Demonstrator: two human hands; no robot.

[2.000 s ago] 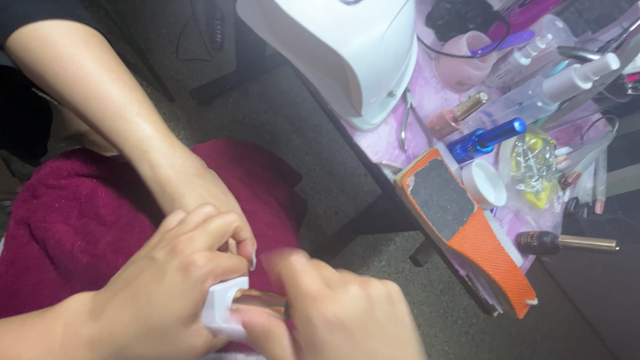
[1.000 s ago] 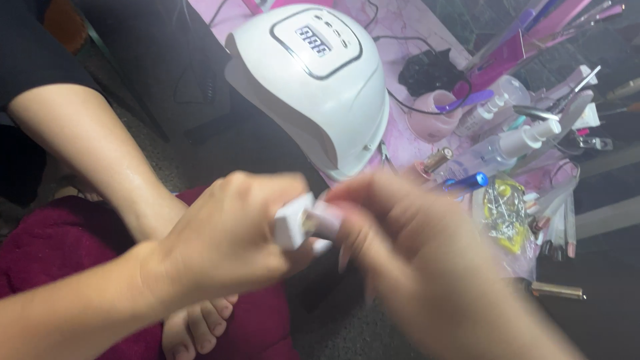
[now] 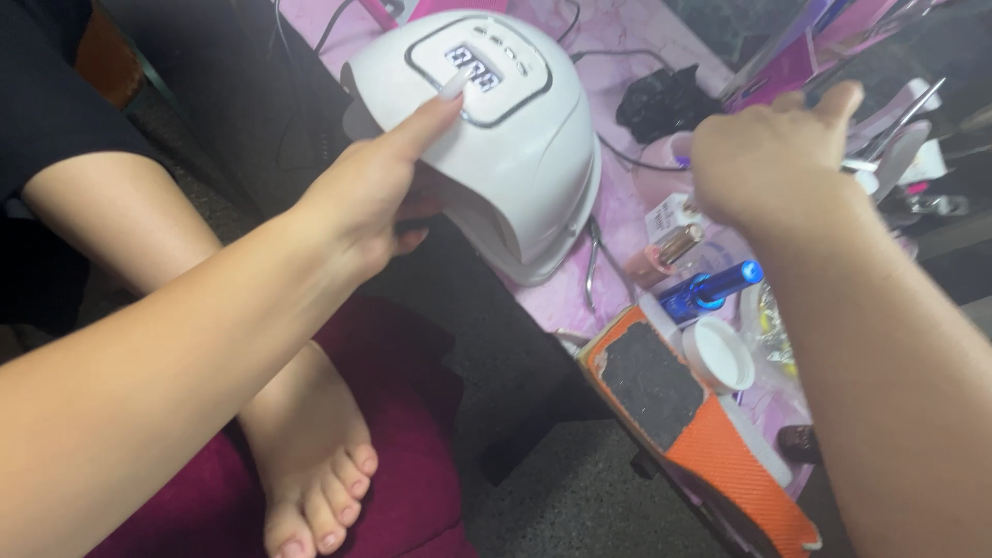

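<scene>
My left hand point(image 3: 380, 182) is at the front opening of a white nail lamp point(image 3: 535, 155), its thumb on the top near the lit display and its fingers below, partly hidden. My right hand point(image 3: 775, 155) reaches over the back of the table, above the bottles and tools; its fingertips are hidden, so I cannot tell what it touches. A small white box point(image 3: 669, 217) stands just left of my right wrist. Another person's bare foot point(image 3: 318, 457) rests on a dark red towel point(image 3: 403, 434), below my left forearm.
On the pink marbled table point(image 3: 558, 302) lie cuticle nippers point(image 3: 593, 263), a pink bottle point(image 3: 649, 265), a blue bottle point(image 3: 709, 291), a white lid point(image 3: 718, 354) and an orange foot file point(image 3: 651, 380). A dark bottle point(image 3: 798, 444) is by my right forearm. A cable runs behind the lamp.
My hands, earlier together at a small white object, have come apart. The left has moved onto the lamp and the right out over the table's back. The white box now stands beside the pink bottle.
</scene>
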